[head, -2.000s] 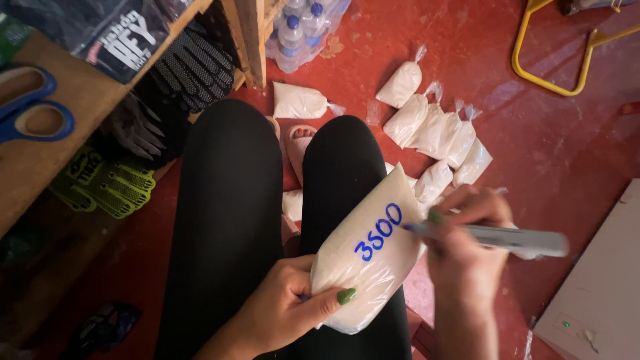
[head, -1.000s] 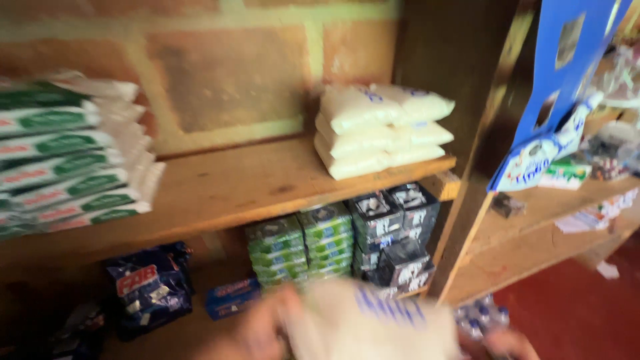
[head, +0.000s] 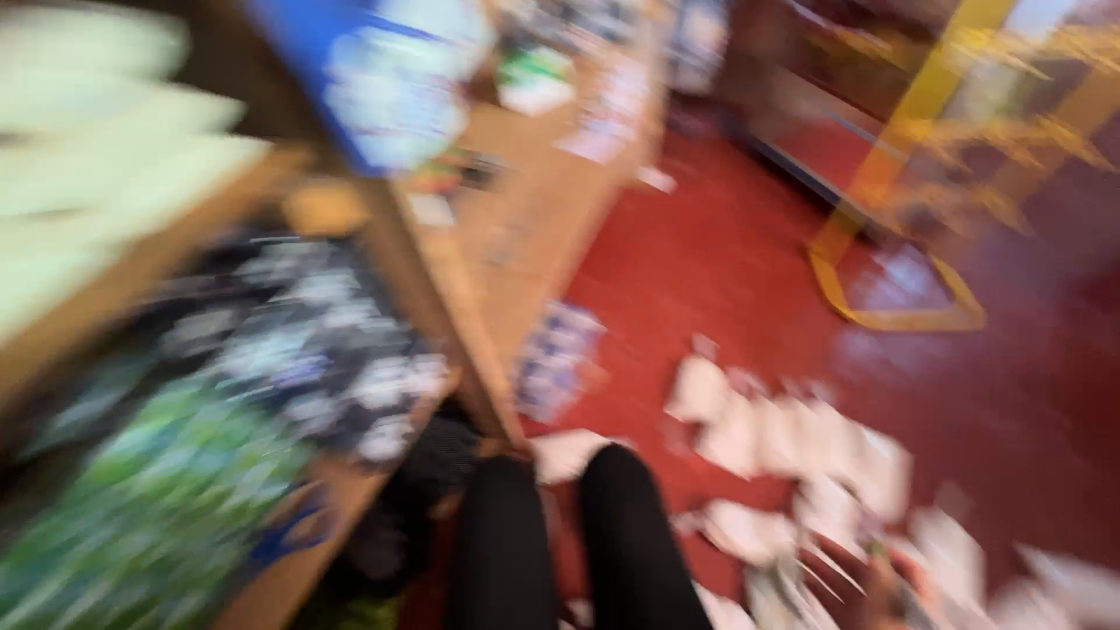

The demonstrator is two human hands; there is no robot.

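In the head view, strongly blurred, my right hand is low at the right, over white filled plastic bags that lie in a group on the red floor. A slim thing, perhaps the marker, shows at its fingers, but the blur hides whether it is held or a bag is touched. My left hand is out of view. One more white bag lies by my knees. Stacked white bags rest on the wooden shelf at the upper left.
A wooden shelf upright stands left of my legs, with packs of bottles at its foot. Blue-handled scissors lie on the lower shelf beside green packages. A yellow metal frame stands on the floor at the right.
The view has swung from the shelf down to the floor. The bag that both hands were at one second ago is no longer seen in them; my right hand is now low over the floor bags.
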